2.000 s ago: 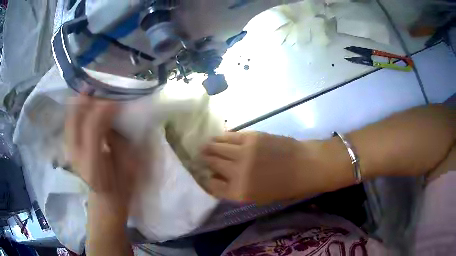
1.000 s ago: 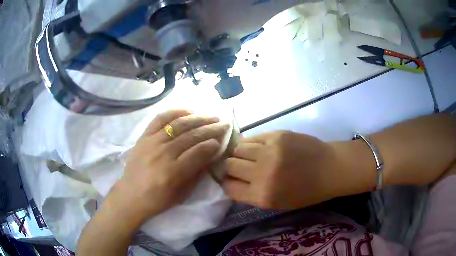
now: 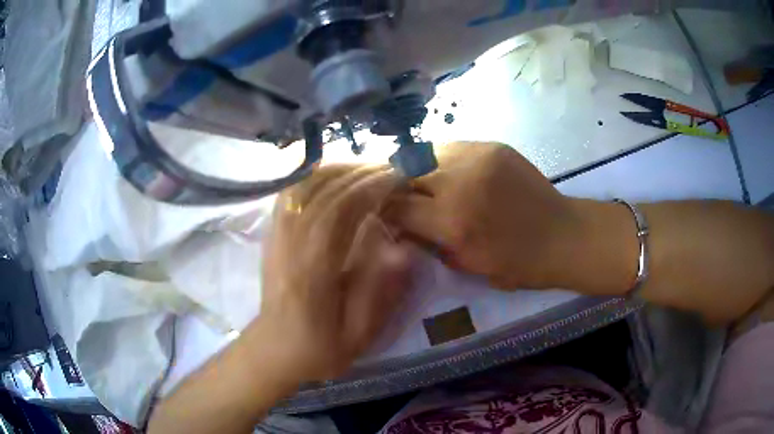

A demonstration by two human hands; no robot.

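Observation:
White garment fabric lies in loose folds left of the needle and runs under my left hand. My left hand is blurred, just in front of the presser foot area, with a ring on one finger; its grip is unclear. My right hand is curled beside it, below the dark grey block, its fingertips closed on a fabric edge mostly hidden between the hands. The sewing machine head overhangs the work. The needle point is not clear in the glare.
Snips with red-orange and yellow-green handles lie at the right. Pale fabric scraps lie behind them. A tape measure strip runs along the front edge, with a brown patch just behind it. A shiny curved guard hangs at the left.
Both hands have moved forward and to the right, closer to the presser foot, with the fabric edge. The brown patch and more of the tape measure strip are now uncovered. The view has shifted slightly.

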